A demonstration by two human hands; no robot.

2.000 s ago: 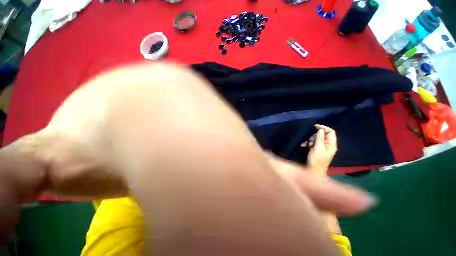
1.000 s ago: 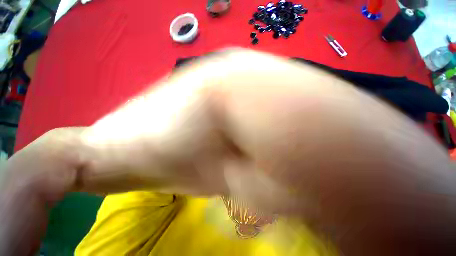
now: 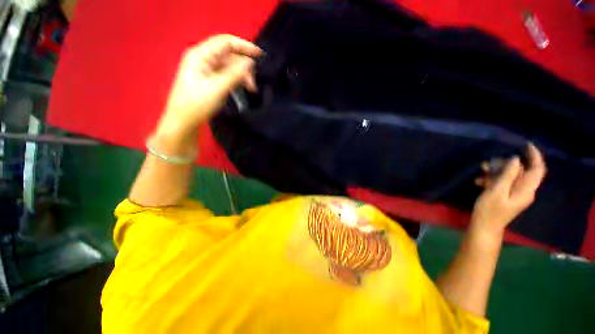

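The dark coat (image 3: 391, 72) lies across the red-covered table, with a blue-grey lining strip (image 3: 443, 126) along its opening. A small glint (image 3: 365, 123) shows beside the strip. My left hand (image 3: 212, 78) is raised at the coat's left end, fingers curled. A pale, blurred piece (image 3: 239, 100) shows just below its fingers; I cannot tell what it is. My right hand (image 3: 512, 182) is over the coat's lower right part, thumb and fingers bent around a small dark shape (image 3: 496, 166) that may be a held item or cloth. No needle or thread can be made out.
Thread snips (image 3: 536, 30) lie on the red cloth (image 3: 130, 59) beyond the coat. Part of a blue ring (image 3: 582, 4) shows at the top right. Green floor (image 3: 124, 176) lies in front of the table. Metal equipment (image 3: 29, 156) is at the left. My yellow shirt fills the bottom.
The large blurred arm and hand have cleared the view. My left hand now shows at the coat's left end. The view has tilted down; tub, dish and button pile have left the picture.
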